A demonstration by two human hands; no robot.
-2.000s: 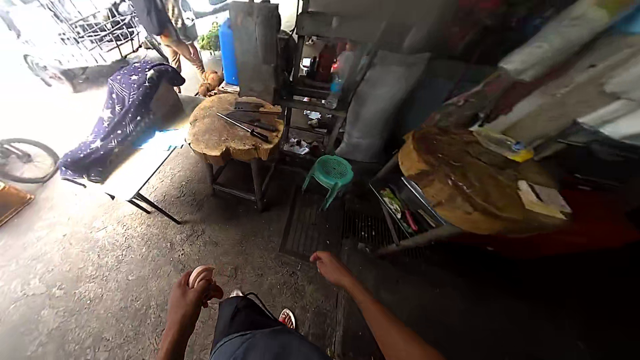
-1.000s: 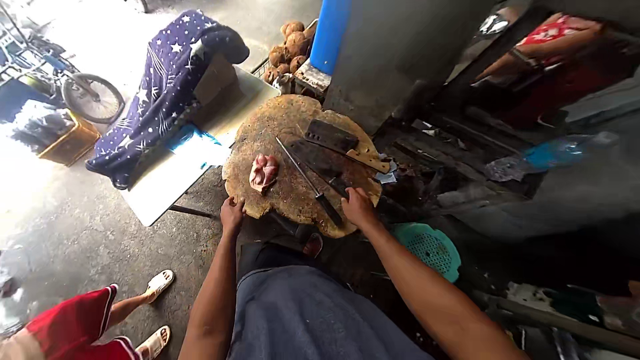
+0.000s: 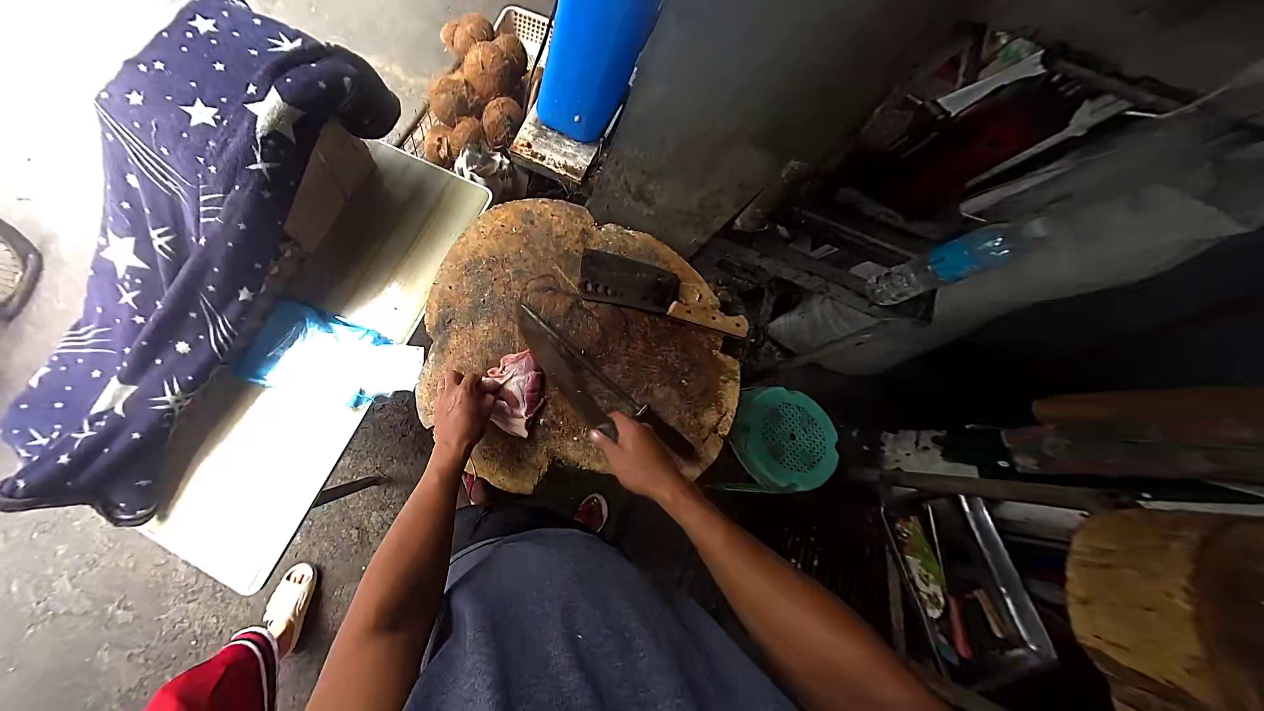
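Note:
A piece of raw meat (image 3: 517, 393) lies near the left front edge of a round wooden chopping block (image 3: 484, 267). My left hand (image 3: 464, 407) pinches its left side. My right hand (image 3: 637, 452) grips the handle of a knife (image 3: 565, 375), whose blade points away from me over the block, just right of the meat. Beside that blade lies a thin sharpening steel (image 3: 583, 357), its dark handle partly behind my right hand. A cleaver (image 3: 628, 280) with a wooden handle rests at the block's back right.
Left of the block stands a low table (image 3: 237, 494) with a star-patterned blanket (image 3: 188, 197) and a blue plastic bag (image 3: 296, 341). Coconuts (image 3: 489, 71) and a blue container (image 3: 592, 69) are behind. A green plastic stool (image 3: 787, 439) stands right. A person's foot (image 3: 289, 602) shows lower left.
My left hand has moved from the block's edge to the meat. My right hand now has the knife, its blade lying between the meat and the steel. The view has shifted.

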